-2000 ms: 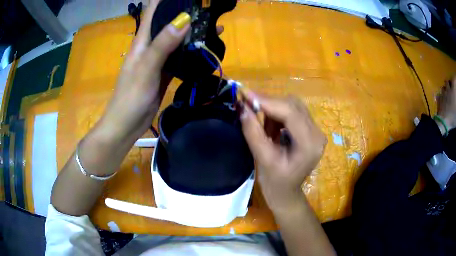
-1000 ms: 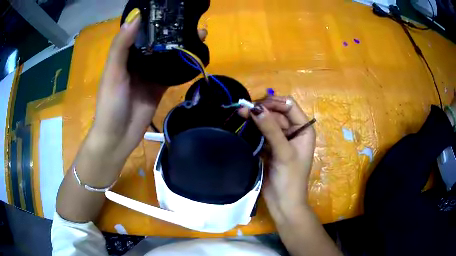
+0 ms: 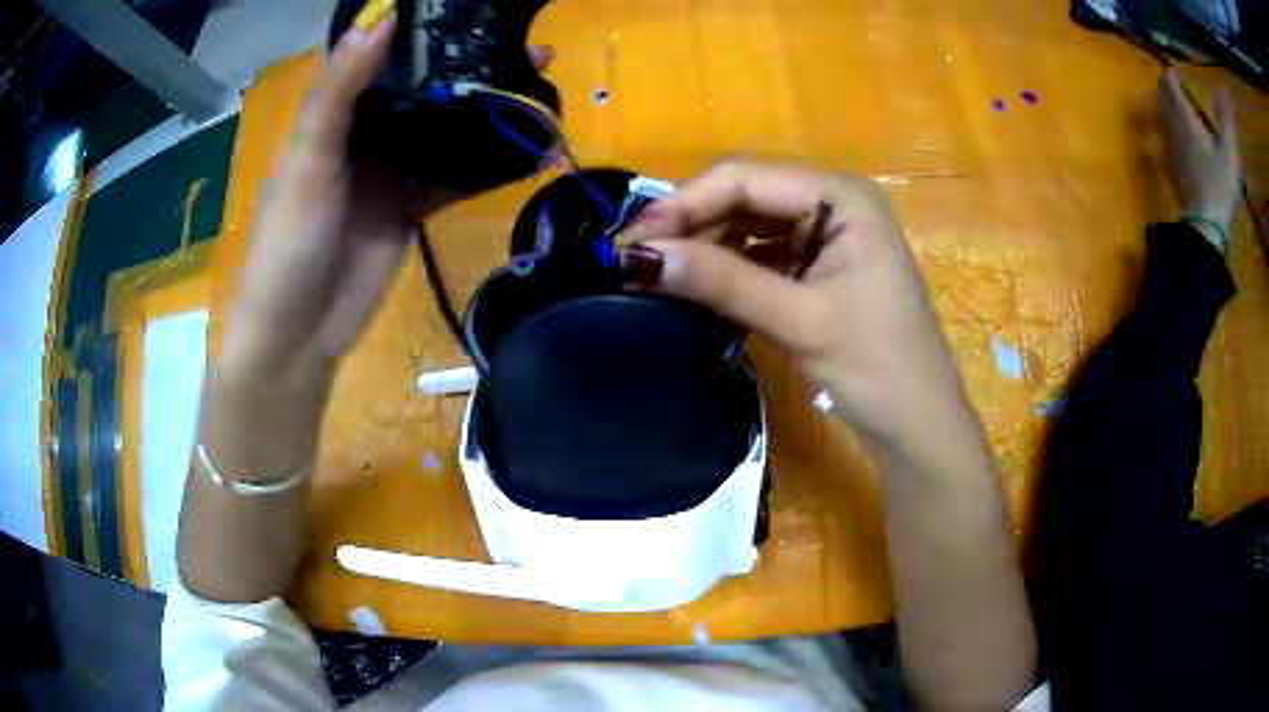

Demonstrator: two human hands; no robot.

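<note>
My left hand [image 3: 313,209] holds the black head shell [image 3: 473,146], its open side with the circuit board [image 3: 452,49] facing me, at the top left. Yellow and blue wires [image 3: 522,118] run from the board down to the black inner housing [image 3: 612,403] of the white camera body [image 3: 599,556]. The body rests on the orange bench with two white antennas [image 3: 432,573] pointing left. My right hand [image 3: 793,264] pinches wire leads with a white plug [image 3: 650,188] and a blue plug at the fingertips, above the housing's rear opening. A thin dark stick [image 3: 817,237] also lies in its fingers.
Another person's hand [image 3: 1200,153] and dark sleeve [image 3: 1134,403] rest at the right side of the orange bench [image 3: 891,98]. Black cables [image 3: 1106,17] lie at the top right. A green mat [image 3: 132,264] and a white sheet [image 3: 174,417] are at the left.
My right hand has moved from the white plug alone to a bundle including a blue plug. The shell has moved up slightly. The body appears farther right; the other person's hand has come further into view.
</note>
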